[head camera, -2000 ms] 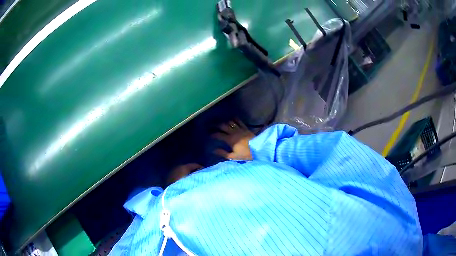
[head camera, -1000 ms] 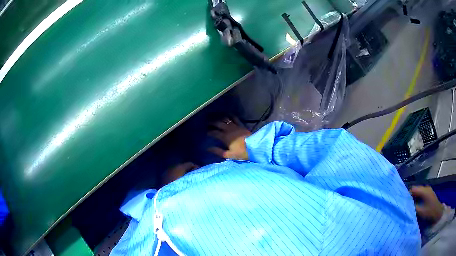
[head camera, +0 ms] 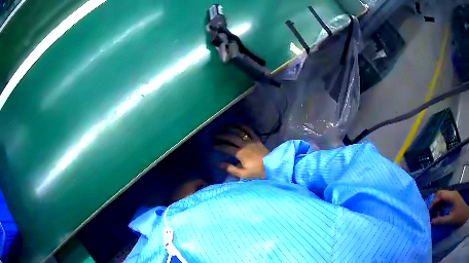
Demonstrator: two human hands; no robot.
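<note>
My right hand rests low in my lap below the bench edge, its fingers spread over dark cloth and a small yellowish ring-like spot on one finger. No held object shows in it. My left hand is mostly hidden in shadow behind the front of my blue smock; only a small part shows. The green bench top lies in front of me, above both hands. A black jointed clamp stands at its near right edge.
A clear plastic bag hangs from the bench's right end beneath black prongs. Dark crates stand on the floor at right, near a grey hose and yellow floor line. Another person's hand shows at lower right.
The view has shifted slightly. The other person's hand has come into view at lower right and is now more fully visible. My hands have stayed low in my lap.
</note>
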